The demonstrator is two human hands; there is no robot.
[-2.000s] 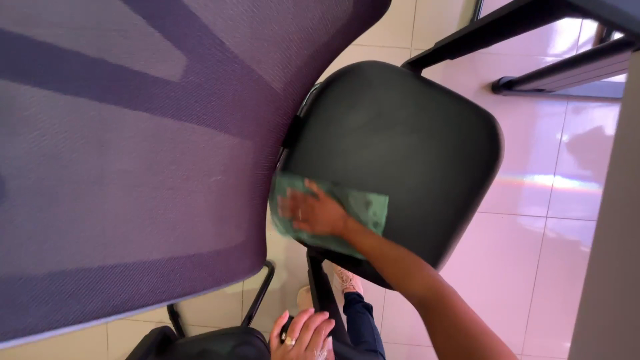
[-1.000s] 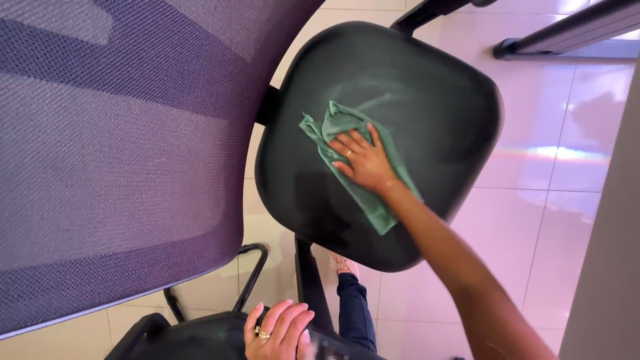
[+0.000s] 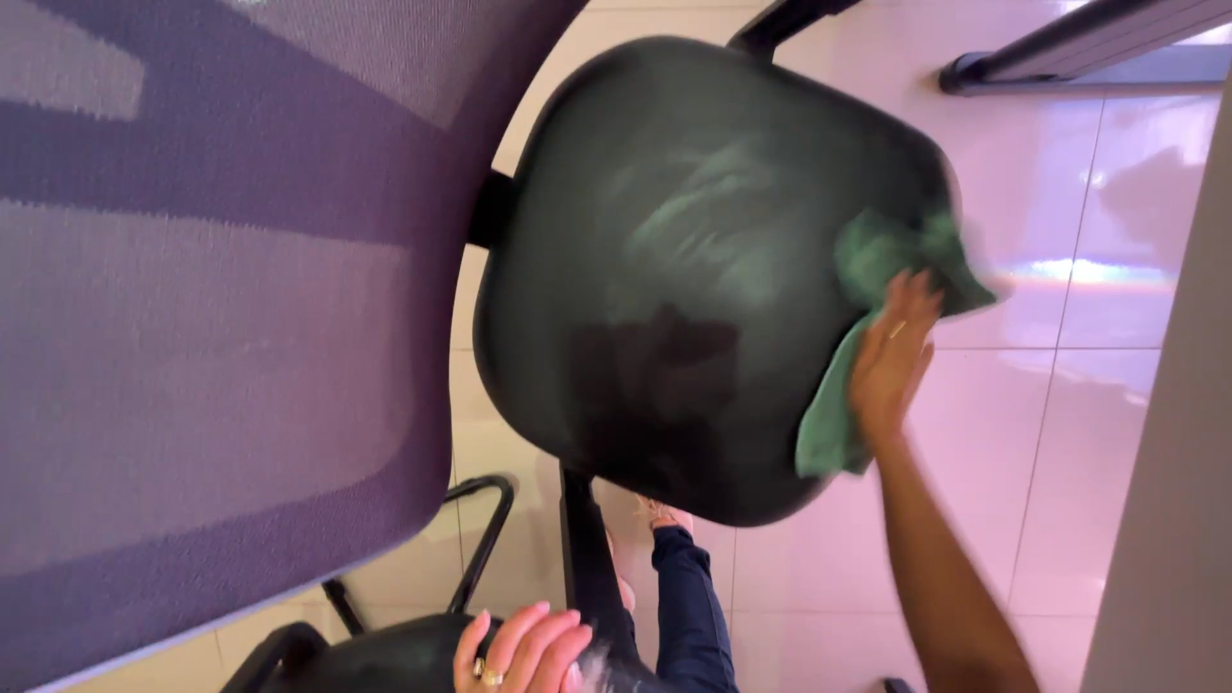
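Note:
A black padded chair seat [image 3: 693,279] fills the middle, with a light sheen across it. My right hand [image 3: 895,356] presses a green cloth [image 3: 833,414] along the seat's right edge, and part of the cloth hangs past that edge. The hand is slightly blurred and wears a ring. At the bottom, my left hand [image 3: 527,654], with rings on it, rests with bent fingers on a black chair part; whether it grips that part cannot be told. The chair's purple mesh backrest [image 3: 221,318] takes up the left side.
A black armrest support [image 3: 587,549] runs below the seat, and another bar [image 3: 784,29] is above it. A black furniture foot [image 3: 972,72] stands at upper right. A grey panel edge [image 3: 1169,462] borders the right side. My leg [image 3: 688,616] and pale floor tiles show below.
My right hand has moved the green cloth from the seat's left part, across its middle, to the right edge. My left hand stays near the bottom.

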